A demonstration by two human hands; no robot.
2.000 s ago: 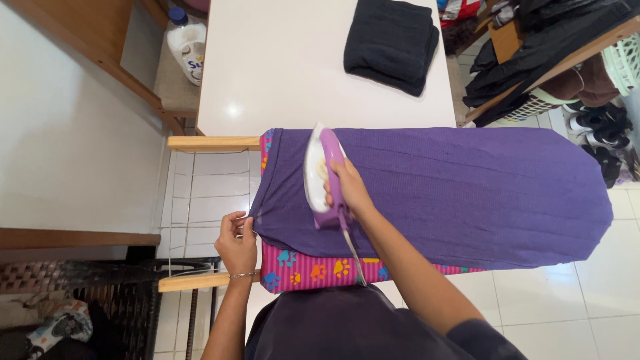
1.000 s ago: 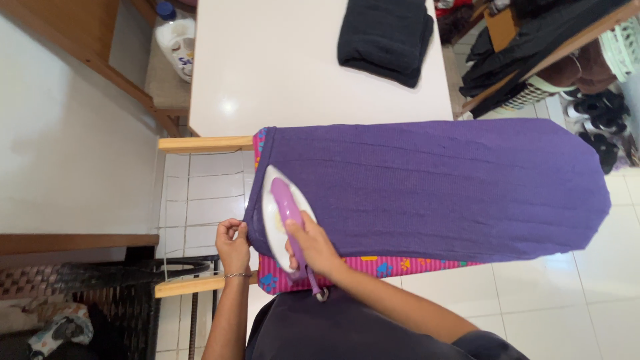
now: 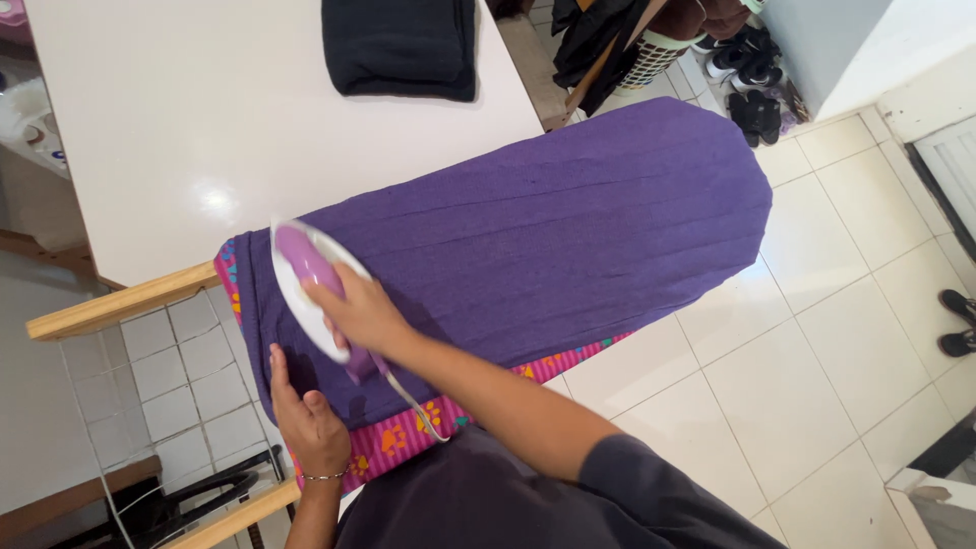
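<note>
My right hand grips the handle of a purple and white clothes iron, which lies over the left part of a purple cloth. The iron's pointed end faces the far edge, and its pale cord runs back toward my body. Stretched over an ironing board, the cloth leaves the pink paw-print cover showing along the near edge and at the left end. My left hand rests at the cloth's near left corner, palm turned toward the iron, fingers extended and gripping nothing.
Beyond the board stands a white table with a folded black garment on it. Wooden rails and a wire rack extend left from the board. Several shoes and a green basket are on the tiled floor behind.
The iron has moved toward the cloth's far left edge. My left hand has let go of the cloth's edge, and its fingers are now extended. The view has turned.
</note>
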